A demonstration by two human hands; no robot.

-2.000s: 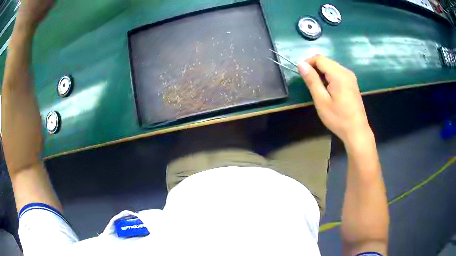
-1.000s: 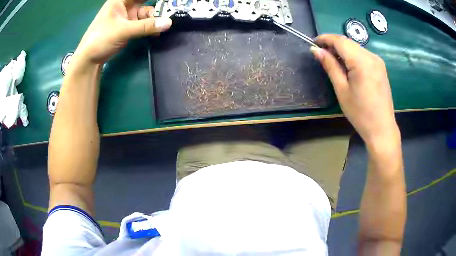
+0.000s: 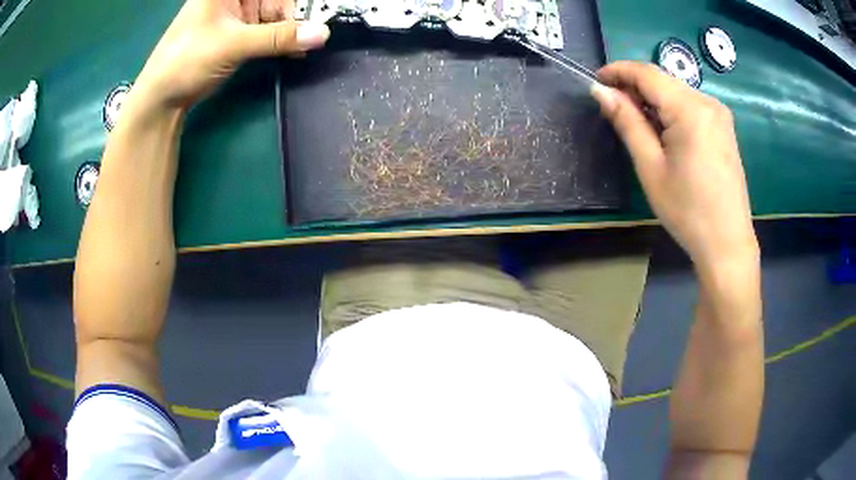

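Note:
A silver three-position holder (image 3: 404, 13) is at the top edge of the view, over the back of the black scrap tray (image 3: 319, 122); its upper part is cut off. My left hand (image 3: 235, 36) grips its left end, thumb in front. My right hand (image 3: 662, 122) holds thin silver tweezers (image 3: 563, 62) between thumb and forefinger. Their tips are at the holder's lower edge, near its right position; I cannot tell whether they pinch anything. Many fine copper-coloured wire offcuts (image 3: 422, 159) lie in the tray.
Two round units (image 3: 678, 62) lie on the green bench (image 3: 751, 141) right of the tray. Two more (image 3: 87, 183) lie at the left, one partly behind my left forearm. A crumpled white cloth (image 3: 17, 159) is at the far left. Silver parts show at the top right.
My left hand has come back from the upper left with the holder, now over the tray. My right hand has brought the tweezers to it. Over the last second both have barely moved.

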